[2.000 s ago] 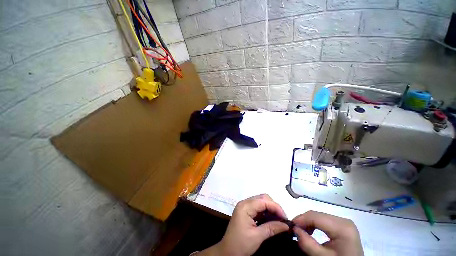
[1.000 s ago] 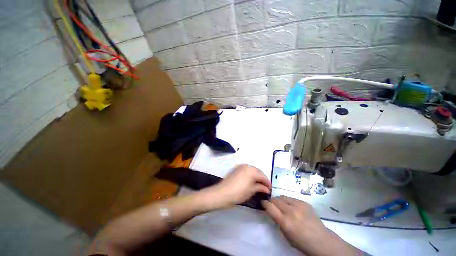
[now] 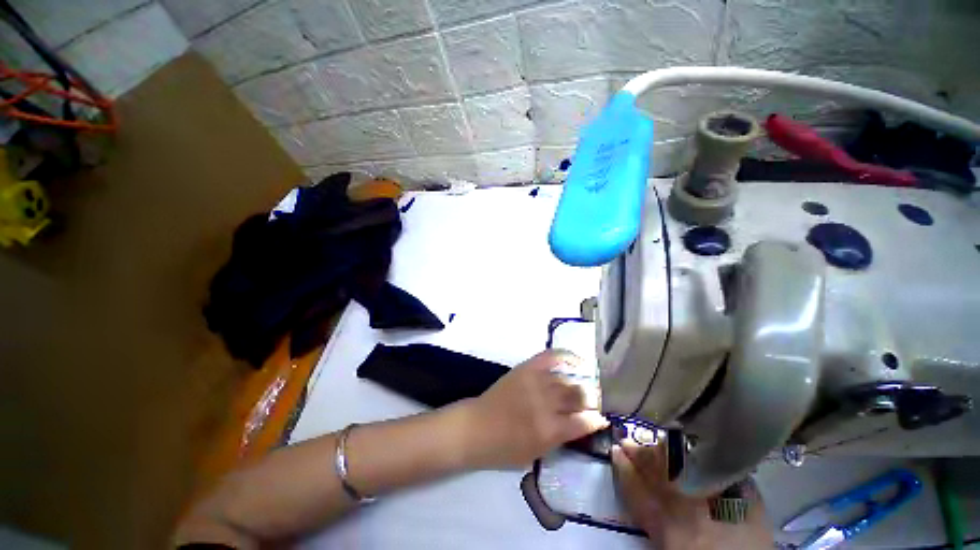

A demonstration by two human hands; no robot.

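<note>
A dark fabric strip (image 3: pixel 433 373) lies on the white table and runs under my left hand to the needle area of the sewing machine (image 3: pixel 688 322). My left hand (image 3: pixel 534 410) grips the strip just left of the presser foot. My right hand (image 3: pixel 672 496) is partly hidden behind the machine head, its fingertips near the presser foot and the fabric end; its hold cannot be told. The needle plate and bed (image 3: pixel 580 489) show under and beside my hands. The needle tip is hidden.
A dark fabric pile (image 3: pixel 306 263) lies at left against the cardboard (image 3: pixel 118 322). The blue lamp (image 3: pixel 605 183) hangs by the machine head. Blue thread snips (image 3: pixel 876 503) and a green stick (image 3: pixel 952 510) lie at right. A red-handled tool (image 3: pixel 822 148) is behind the machine.
Both hands have moved from the table's front edge to the presser foot with the dark strip. The view has come closer to the machine head.
</note>
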